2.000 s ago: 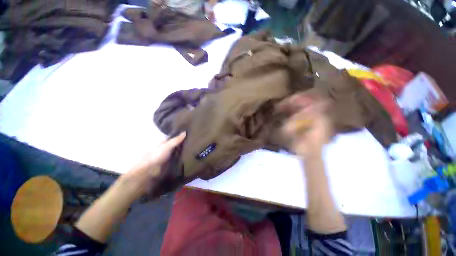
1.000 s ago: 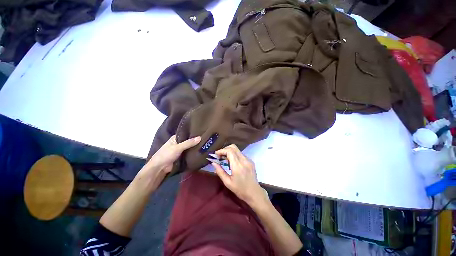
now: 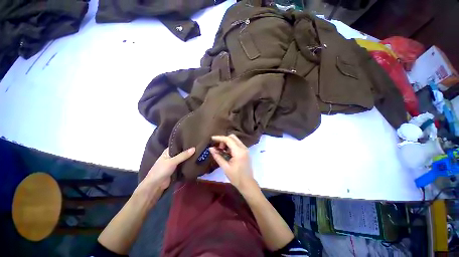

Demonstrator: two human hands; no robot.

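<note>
A brown coat (image 3: 261,80) lies bunched on the white table, its near end at the table's front edge. Pale dotted stitches run along its edge and outline the pocket flap (image 3: 249,45). My left hand (image 3: 163,169) grips the cloth at the near edge, thumb on top beside a small dark label (image 3: 203,155). My right hand (image 3: 232,158) is at the label's right side, fingertips closed around a small dark tool, probably snips, mostly hidden in the fingers.
The white table (image 3: 90,100) curves across the view. Other brown garments (image 3: 40,25) lie at the back left. A round wooden stool (image 3: 36,207) stands lower left. Red bags (image 3: 402,65), white bottles (image 3: 410,131) and a blue tool (image 3: 437,169) are at the right.
My right hand has come from the coat's right side to the label. Since the last earlier frame, its fingertips have moved up against the label's edge. My left hand still holds the cloth.
</note>
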